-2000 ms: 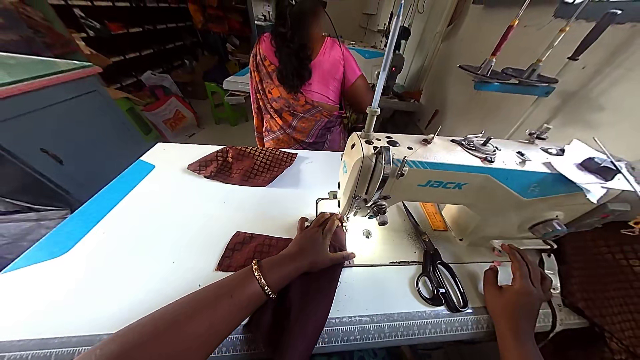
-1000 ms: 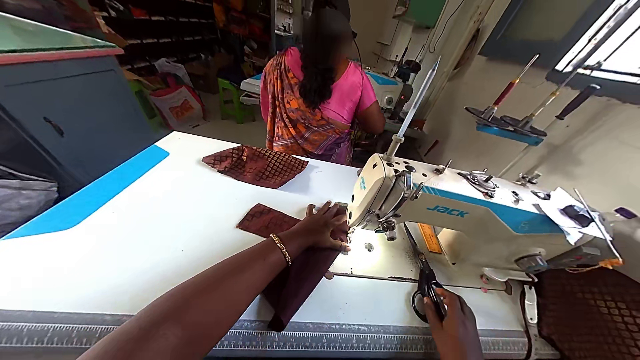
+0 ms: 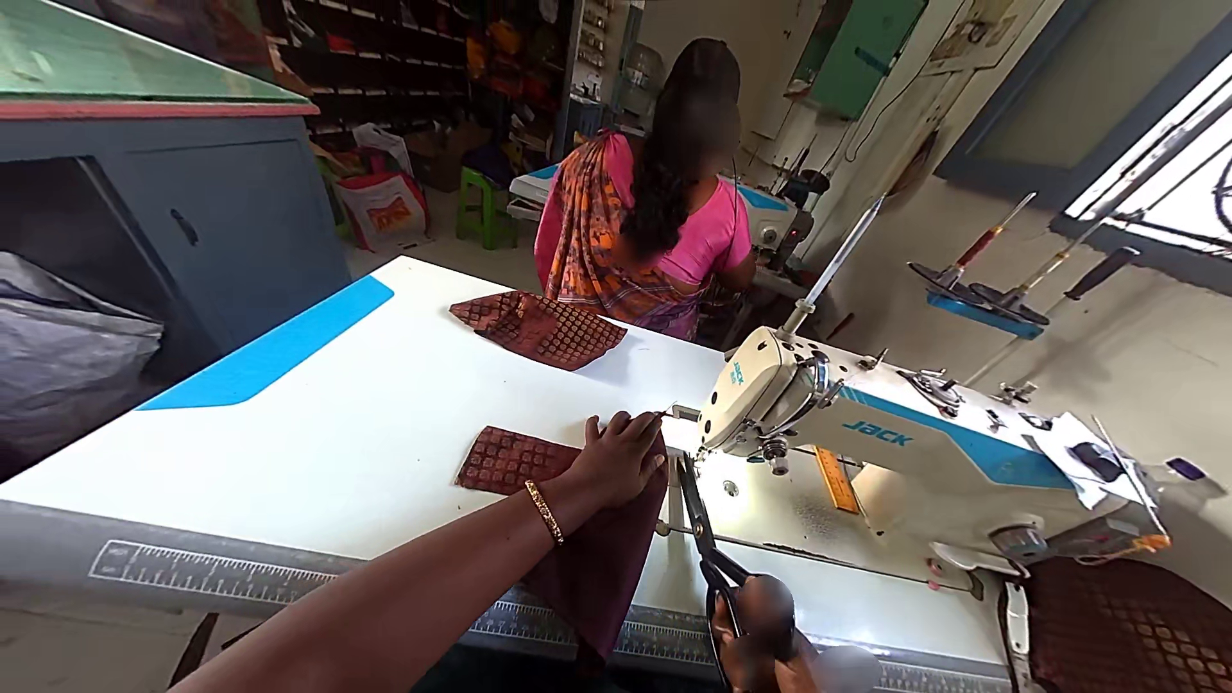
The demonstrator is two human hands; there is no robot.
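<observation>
My left hand (image 3: 621, 460), with a gold bangle at the wrist, presses on the maroon fabric (image 3: 606, 568) just left of the sewing machine's needle area. A patterned end of the cloth reaches left over the white table, and its plain part hangs over the front edge. Black-handled scissors (image 3: 710, 553) are in my right hand (image 3: 760, 626), their blades pointing up beside the fabric's right edge. The Jack sewing machine (image 3: 895, 433) stands to the right. Farther back on the table lies a separate patterned maroon piece (image 3: 544, 329).
An orange ruler (image 3: 836, 479) lies under the machine arm. A printed measuring scale (image 3: 212, 575) runs along the table's front edge. Dark patterned cloth (image 3: 1136, 616) is at the lower right. Beyond the table a person (image 3: 664, 212) sits at another machine.
My right hand has gone from the machine bed's right side to the scissors and brought them left beside the fabric. My left hand and the fabric have shifted left from the needle area.
</observation>
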